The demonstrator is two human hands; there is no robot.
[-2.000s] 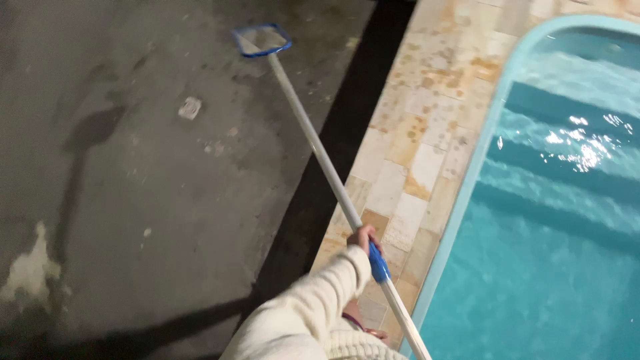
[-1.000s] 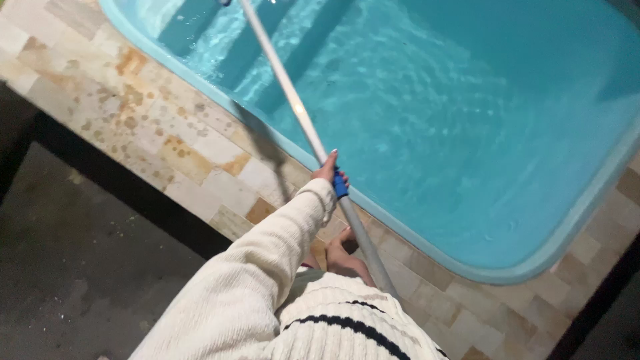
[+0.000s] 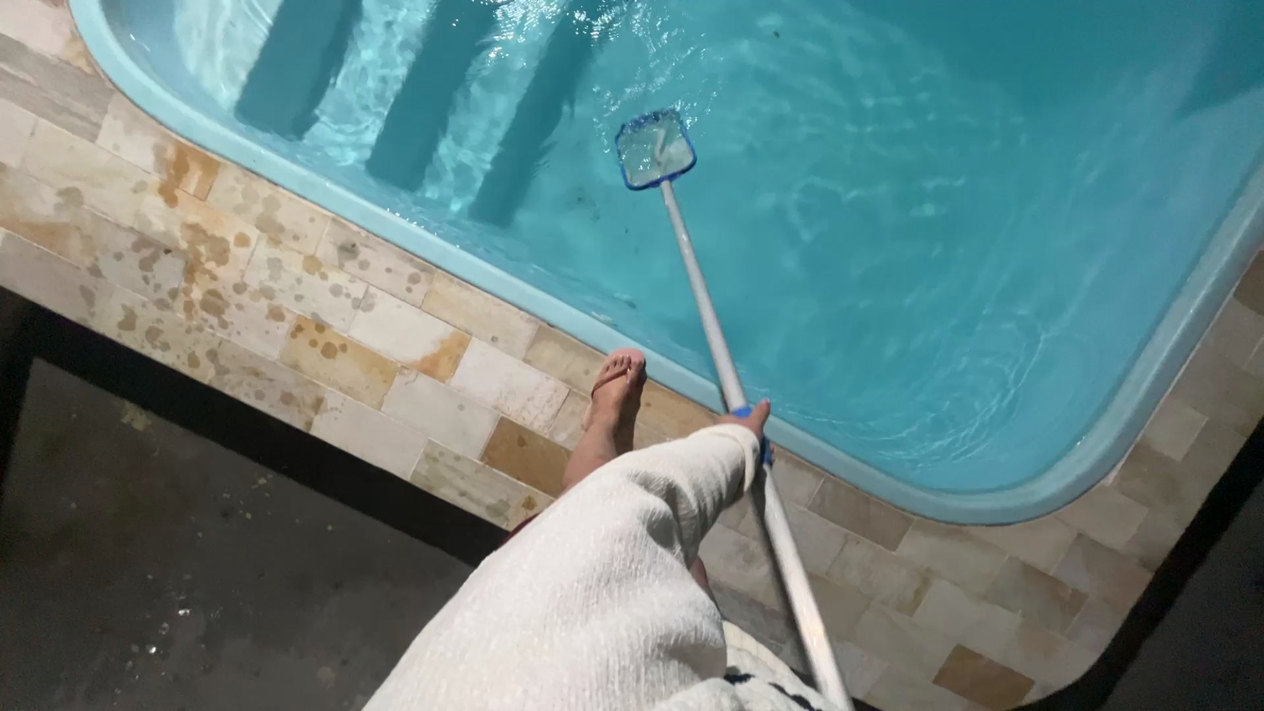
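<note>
My left hand [image 3: 755, 420], at the end of a cream knit sleeve, is closed around the metal pole of a pool skimmer net [image 3: 657, 150] near a blue fitting. The pole [image 3: 706, 306] runs from the bottom edge up over the pool rim. Its blue-framed mesh head lies at the water surface, right of the submerged steps, with ripples around it. Small dark specks show in the water below the head. My right hand is not in view, and the pole's lower end is out of frame.
The light blue pool rim [image 3: 464, 262] curves around the water [image 3: 889, 247]. Stone paving [image 3: 415, 326] with wet spots borders it. My foot in a flip-flop [image 3: 617, 380] stands close to the rim. Dark ground [image 3: 227, 553] lies beyond a black strip at lower left.
The net head was over the dark ground two seconds ago; now it is in the pool. My left hand keeps its hold on the pole. The view has turned toward the pool.
</note>
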